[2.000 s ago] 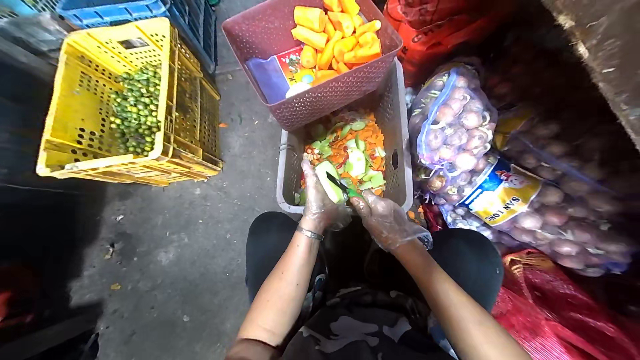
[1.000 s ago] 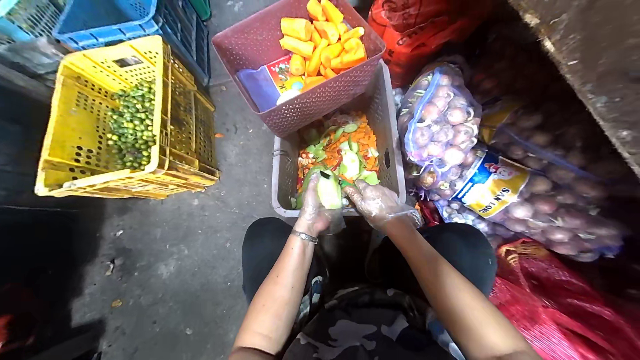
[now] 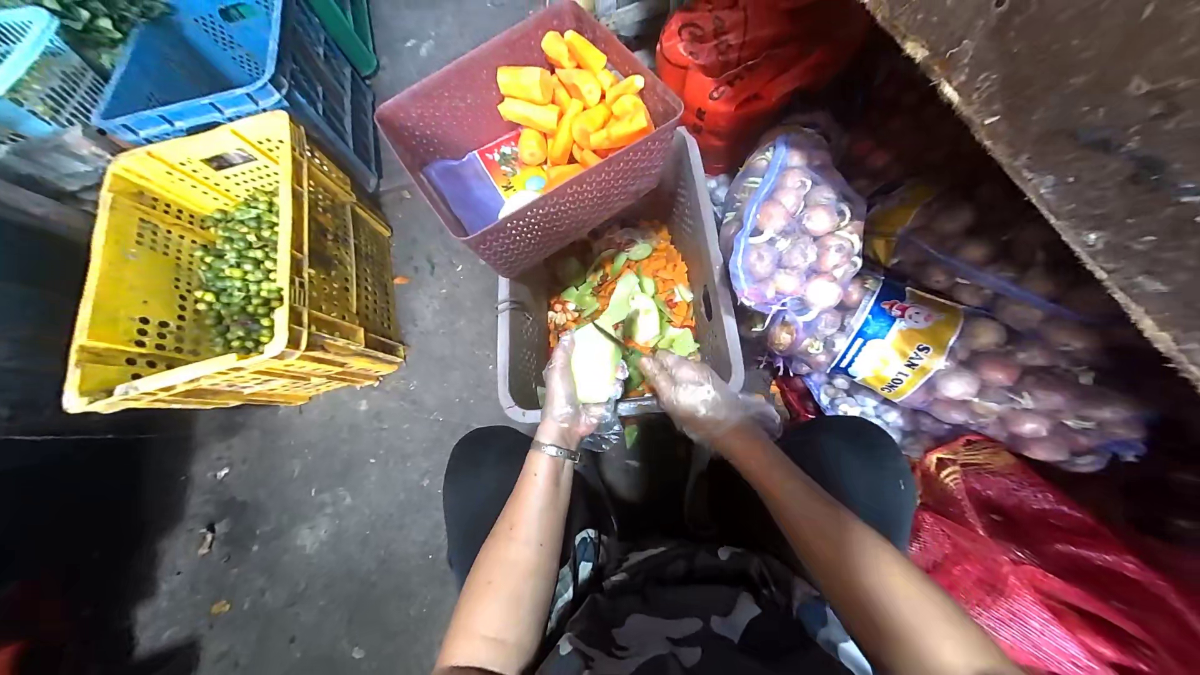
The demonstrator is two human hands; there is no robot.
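Note:
In a clear plastic glove, my left hand [image 3: 567,398] holds a pale green peeled vegetable [image 3: 595,364] upright over a grey plastic crate [image 3: 506,352]. My right hand [image 3: 692,389], gloved too, grips a small knife [image 3: 614,337] whose dark blade lies at the vegetable's upper right edge. Its handle is mostly hidden by my fingers. Inside the crate, below my hands, are orange and green peelings [image 3: 670,272] and another pale green piece [image 3: 644,319]. A maroon plastic basket [image 3: 441,103] with peeled carrot pieces [image 3: 581,94] rests on the crate's far end.
At left stands a yellow crate [image 3: 112,281] of small green citrus fruits [image 3: 239,272], with a blue crate [image 3: 206,56] behind it. Net bags of onions [image 3: 797,225] and a red sack [image 3: 741,66] lie at right. A pinkish-red woven sack [image 3: 1022,553] is near my right knee.
The vegetable in my left hand has turned from slanted to more upright, showing a broad pale face. My right hand still holds the knife beside it. The view has shifted slightly.

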